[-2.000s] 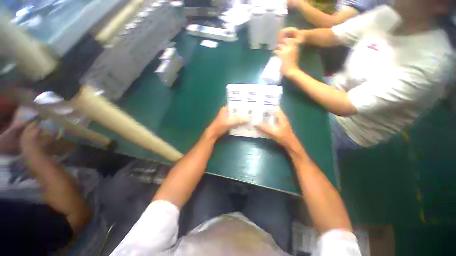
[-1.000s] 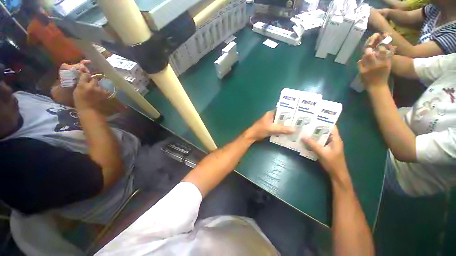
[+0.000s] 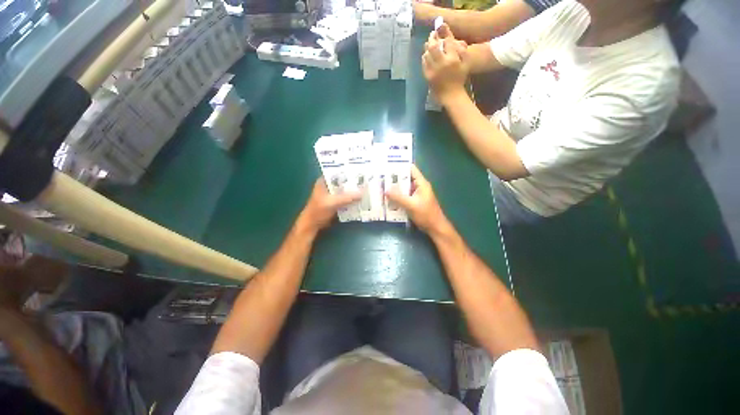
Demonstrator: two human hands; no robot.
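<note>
Three slim white product boxes [image 3: 365,166] with dark print and small greenish-grey pictures are held upright, side by side, over the green table. The left two lean together; the right one stands slightly apart from them with its side showing. My left hand [image 3: 326,204] grips the left boxes at their lower left, thumb across the front. My right hand [image 3: 419,201] grips the right box at its lower right, thumb on its front. The fingers behind the boxes are hidden.
Cream pipe racking [image 3: 146,229] crosses at left, before a long row of white boxes [image 3: 154,101]. Loose boxes [image 3: 225,117] stand left-centre. Standing boxes [image 3: 385,40] are at the far end. A coworker [image 3: 584,105] sits at right, above an open carton [image 3: 602,373] on the floor.
The view has swung so the held boxes show further left than a second ago. The boxes went from fanned flat to more upright, with the right one turned and parted from the others.
</note>
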